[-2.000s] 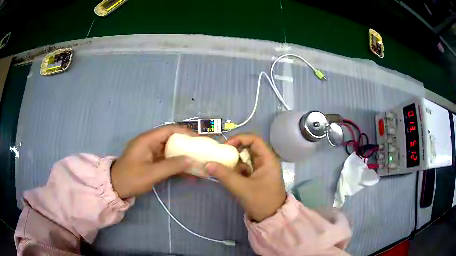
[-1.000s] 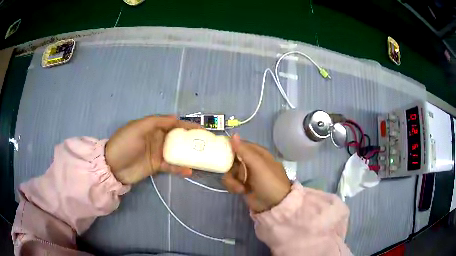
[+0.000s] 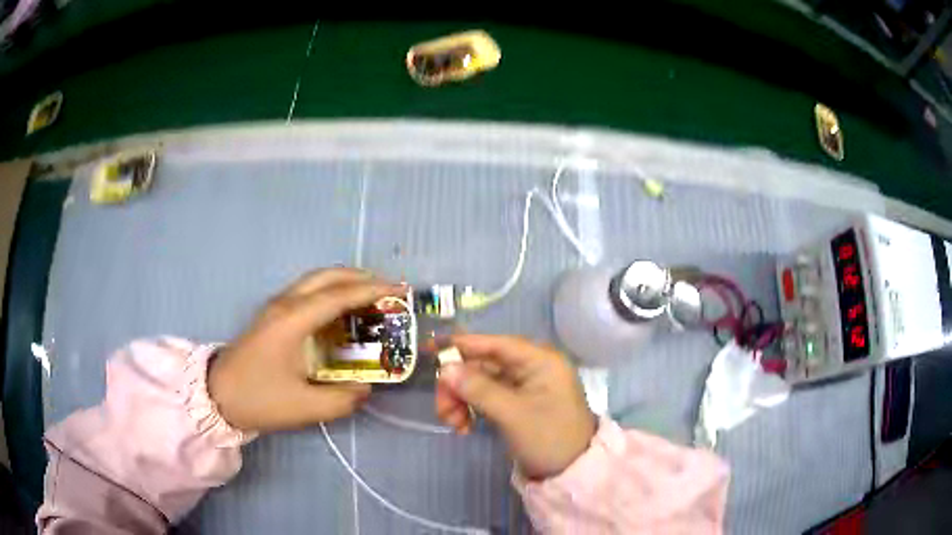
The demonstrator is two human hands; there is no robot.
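Observation:
My left hand (image 3: 274,350) holds an open cream device housing (image 3: 365,343) with its inside up. A dark circuit board (image 3: 395,336) and a yellow-white block show in it. My right hand (image 3: 522,402) pinches a small white plug (image 3: 450,358) just right of the housing, not touching it. The USB tester (image 3: 436,301) lies behind, with a white cable (image 3: 519,256) in its right end. A second thin white cable (image 3: 365,485) runs on the bench below my left hand.
A translucent bottle (image 3: 600,313) with metal top stands right of centre. Beside it are red and black leads, a crumpled white tissue (image 3: 736,397) and a power supply (image 3: 861,303). Another open housing (image 3: 123,178) lies at the bench's back left. The green belt (image 3: 626,78) carries several housings.
The housing, earlier smooth side up in both hands, now has its open side up in my left hand. My right hand has come away with the plug. The view has shifted; another housing shows on the belt.

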